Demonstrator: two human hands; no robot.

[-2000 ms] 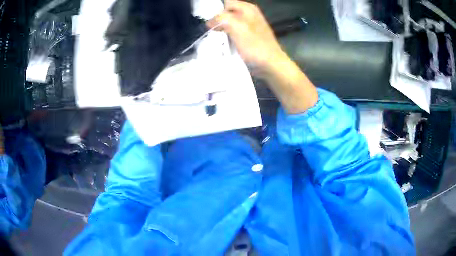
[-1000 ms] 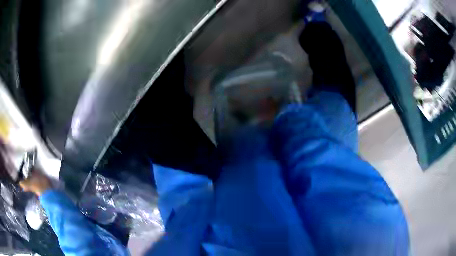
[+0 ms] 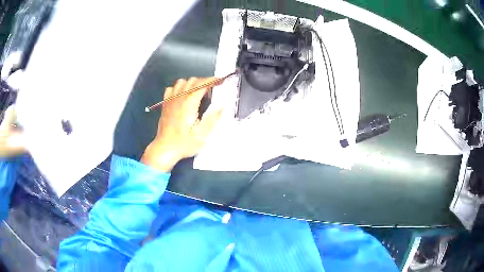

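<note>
A device housing assembly with black inner parts (image 3: pixel 265 77) sits on a white sheet (image 3: pixel 233 154) on the dark bench. My left hand (image 3: pixel 183 119) is at the sheet's left edge, beside the housing. A thin reddish lead wire (image 3: pixel 178 96) runs from the housing's left side across my fingers to a small pale end; whether my fingers grip it is unclear. A black cable (image 3: pixel 330 79) curves down the sheet's right side to a small dark plug. My right hand is out of the picture.
A black electric screwdriver (image 3: pixel 372 127) lies right of the sheet, bit pointing right. A large, blurred white sheet (image 3: pixel 101 79) fills the upper left, near another person's hand. More units (image 3: pixel 465 103) on white sheets lie at the right edge. Clear plastic lies lower left.
The view has swung from the floor and a teal crate back to the bench. My left hand is now beside the housing; the white sheet at left has come into view.
</note>
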